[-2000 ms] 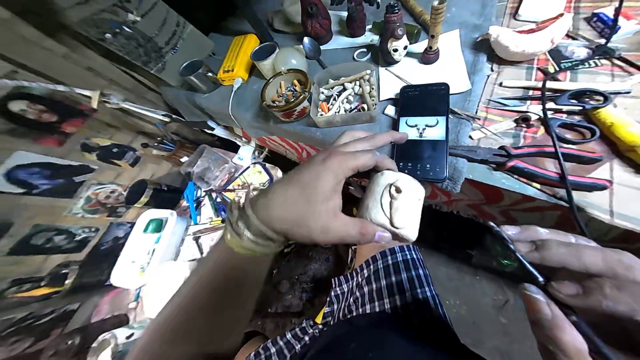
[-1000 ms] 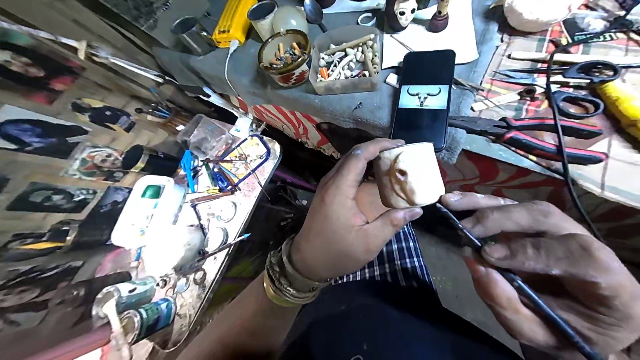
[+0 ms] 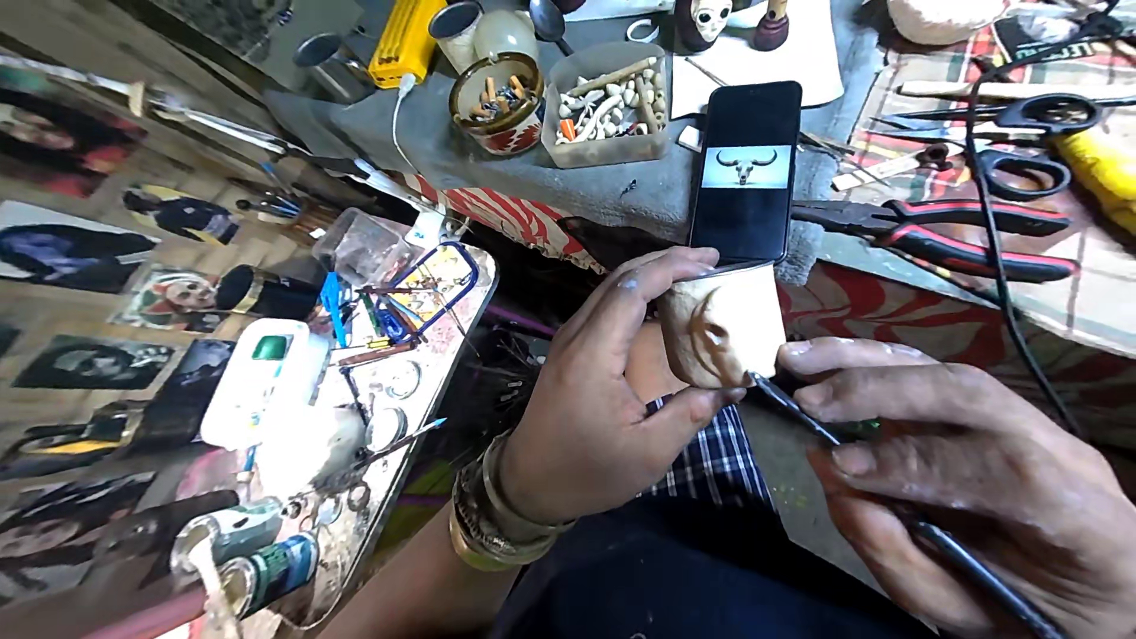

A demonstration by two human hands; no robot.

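Observation:
My left hand (image 3: 603, 390) grips a pale, rounded block (image 3: 723, 324) with a raised, face-like relief, its thumb along the lower edge and fingertips on the top. In my right hand (image 3: 958, 461) is a thin dark-handled tool (image 3: 967, 564), held like a pen. Its metal tip meets the lower right of the block beside the relief. A smartphone (image 3: 744, 222) showing a horned animal skull lies just above the block at the table edge. The block's far side is hidden.
Behind stand an ashtray (image 3: 497, 104) of cigarette butts and a plastic box (image 3: 608, 155) of small pale pieces. Pliers (image 3: 976, 253), scissors (image 3: 1029, 173) and a black cable (image 3: 998, 266) lie right. At left is a paint-stained table (image 3: 444, 355) with a white container (image 3: 264, 382), cans and brushes.
The block has turned in my left hand, so its relief faces differently. My right hand has come in from the right, and the tool's tip now touches the block. The view has shifted somewhat.

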